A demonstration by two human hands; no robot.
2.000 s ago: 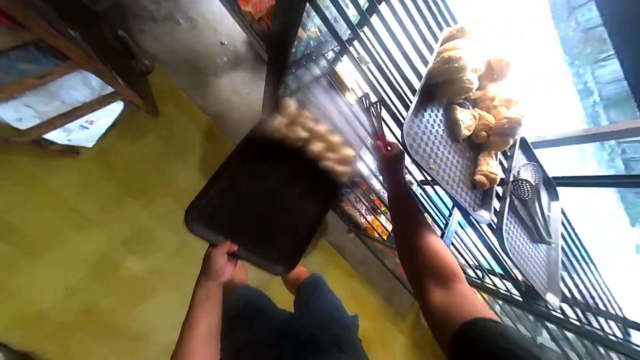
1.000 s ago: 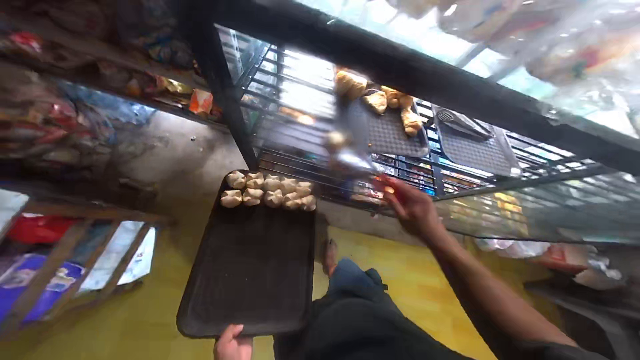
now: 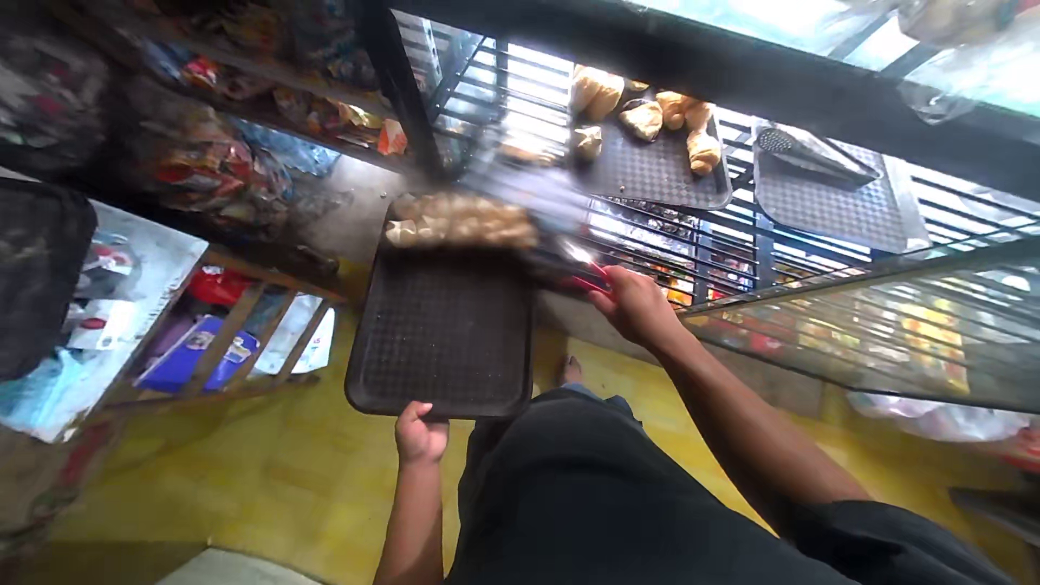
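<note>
My left hand (image 3: 422,437) grips the near edge of a dark plastic tray (image 3: 451,333), held low in front of my legs. Rows of small pale-brown pastries (image 3: 463,223) cover the tray's far end, partly blurred. Red-handled metal tongs (image 3: 591,272) are in my right hand (image 3: 638,307), beside the tray's far right corner; their tips are blurred, so whether they hold anything cannot be told. Behind them, on the slatted rack, a grey tray (image 3: 650,175) bears several larger golden pastries (image 3: 642,119). Another grey tray (image 3: 829,199) to its right holds a perforated metal utensil (image 3: 804,154).
The black rack frame (image 3: 650,41) runs across the top, with a glass panel (image 3: 894,317) at right. Shelves of bagged goods (image 3: 211,158) stand at left, above a wooden slatted stand (image 3: 236,337). Another dark tray (image 3: 41,276) lies at the left edge.
The tray in my left hand was tilted two seconds ago and now lies straighter before me. My right hand with the tongs has moved from the rack toward the tray's pastries. The view has turned.
</note>
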